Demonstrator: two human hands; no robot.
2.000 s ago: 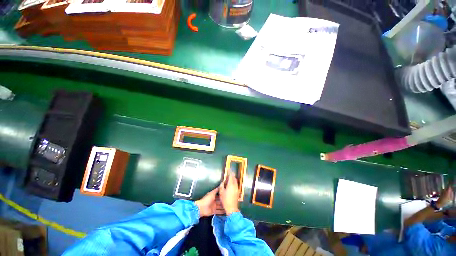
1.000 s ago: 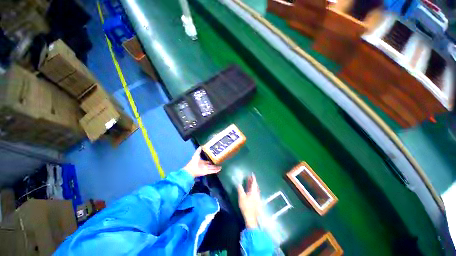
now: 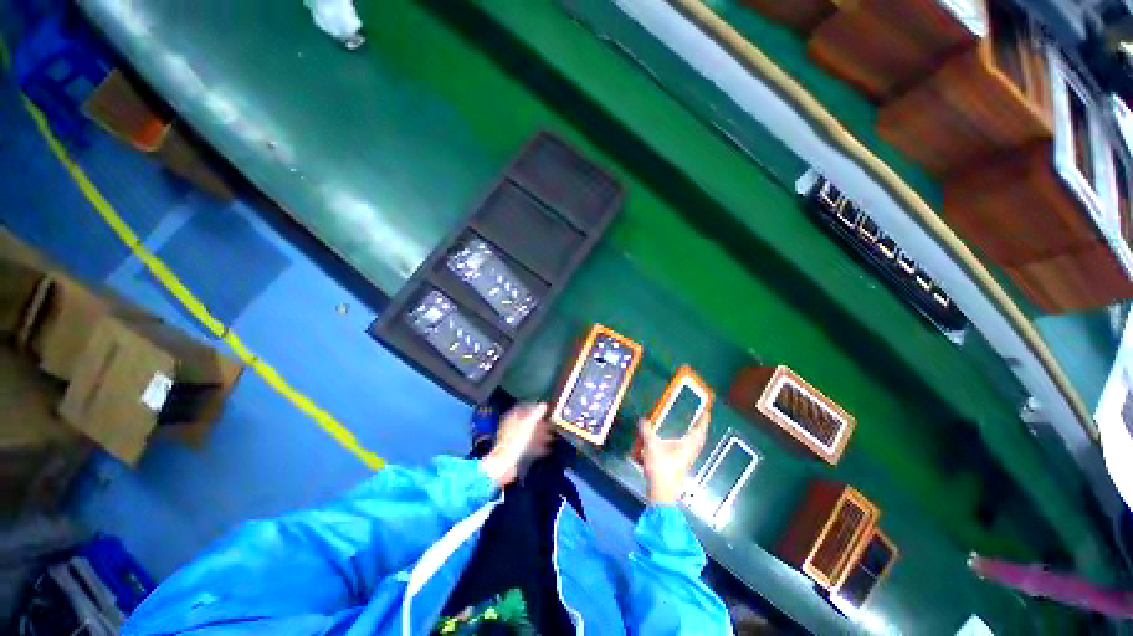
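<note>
An orange-brown housing with a silvery-detailed dark module (image 3: 598, 384) stands on the green bench. My left hand (image 3: 522, 442) is just left of its near corner, slightly blurred, with nothing visible in it. My right hand (image 3: 672, 460) grips the near end of another orange-rimmed housing with a pale inner frame (image 3: 683, 404). A thin silver-white trim frame (image 3: 727, 476) lies flat right of that hand. A black blister tray (image 3: 503, 267) lies behind, with modules in its two nearer pockets and its two farther pockets empty.
A pale-edged housing (image 3: 806, 411) and an orange-rimmed housing (image 3: 841, 536) beside a dark panel (image 3: 866, 569) are on the bench at right. Housing stacks (image 3: 982, 162) stand on the raised shelf. A black strip (image 3: 882, 257) lies by the rail. Cartons (image 3: 114, 388) are on the blue floor.
My left hand has come away from the module-filled housing. My right hand, empty a second ago, now grips another housing beside it. The view has shifted, showing more of the tray.
</note>
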